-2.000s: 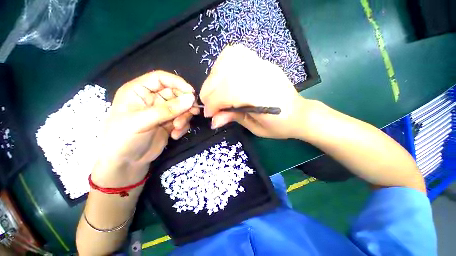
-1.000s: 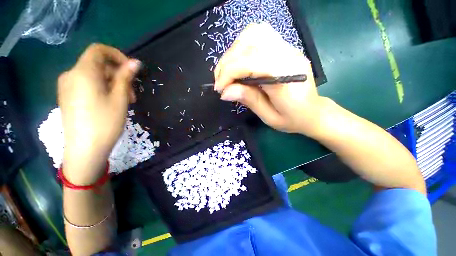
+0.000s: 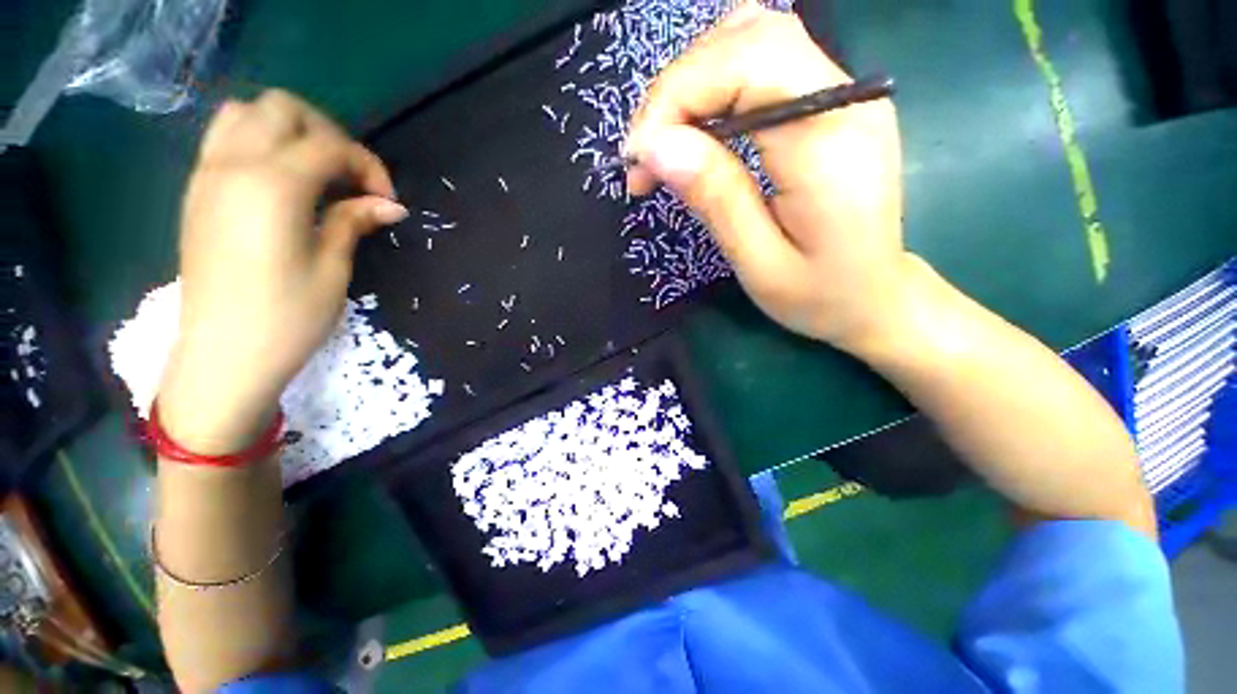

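My right hand holds a thin dark pen-like tool, its tip end among the metal pins at the right of the long black tray. My left hand is over the tray's left part, thumb and index fingertips close together; whether a tiny part is between them cannot be told. It partly covers the heap of white plastic parts. A few loose pins lie in the tray's middle. The small near tray holds a looser heap of white pieces.
A dark side tray with a few white pieces is at the far left. A crumpled clear bag lies upper left. A blue crate with white rod-like items is at the right edge. Yellow-green tape marks the bench.
My right hand has moved from beside my left hand to the right and up, onto the pin heap. My left hand has moved left and up, away from the tray's middle.
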